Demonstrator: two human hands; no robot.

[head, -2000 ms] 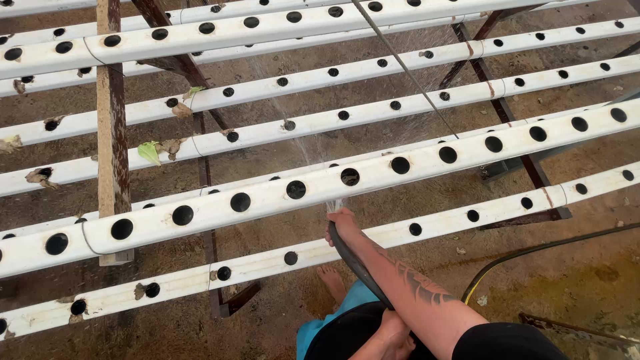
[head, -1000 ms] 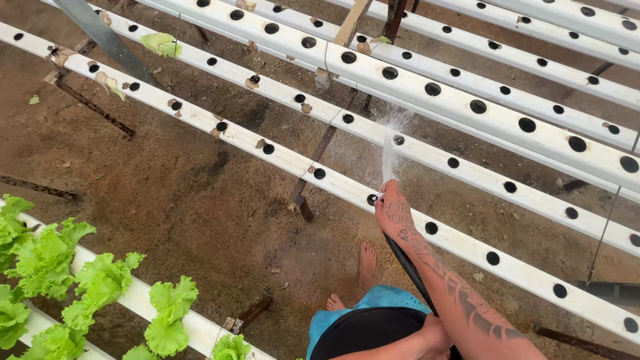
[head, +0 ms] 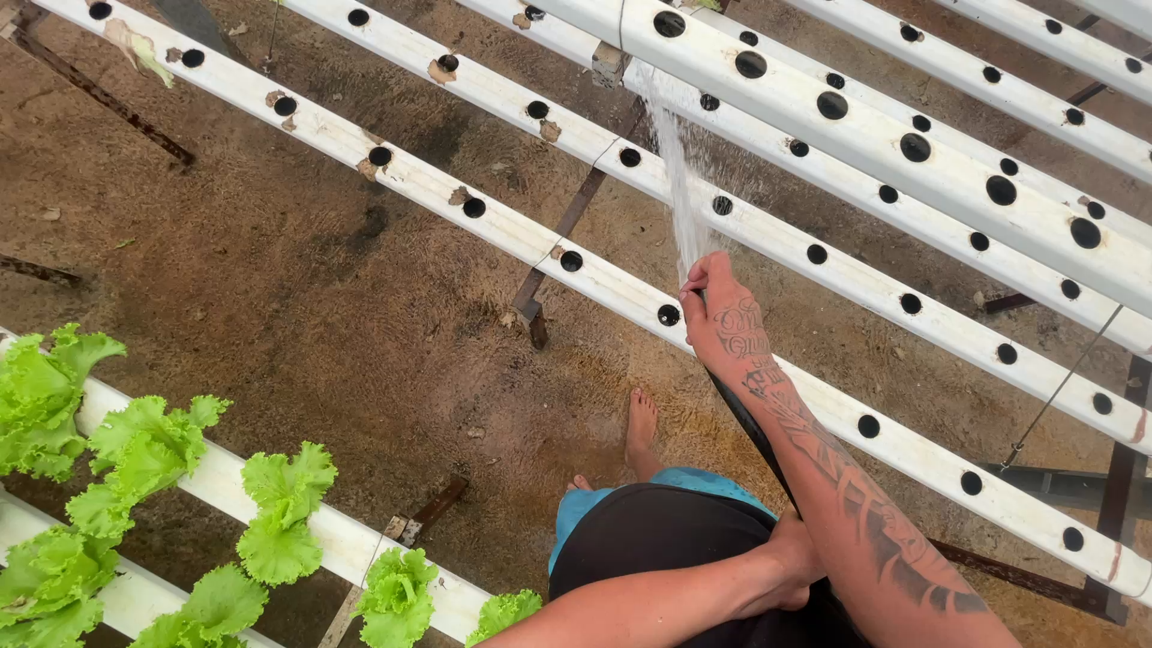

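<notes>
My right hand (head: 723, 315), on a tattooed forearm, is closed around the end of a black hose (head: 751, 427). A spray of water (head: 677, 180) fans out from the fingertips towards the upper white channels. Just under that hand runs a white hydroponic channel (head: 621, 292) with round holes. My left hand (head: 792, 558) grips the same hose lower down, close to my body; the forearm of the other arm partly hides its fingers. The water reaches a raised white channel (head: 868, 135), where splashes show. Dry brown scraps stick beside several holes.
Lettuce plants (head: 283, 513) grow in white channels (head: 337, 540) at the lower left. Rusty metal supports (head: 576, 211) hold the channels above wet brown ground (head: 270, 297). A wilted leaf (head: 139, 49) lies on a channel at the upper left. My bare feet (head: 641, 427) are on the ground.
The view has swung left, bringing the lettuce into sight. Both hands stay on the hose, and the spray, small two seconds ago, now shows as a longer, wider jet.
</notes>
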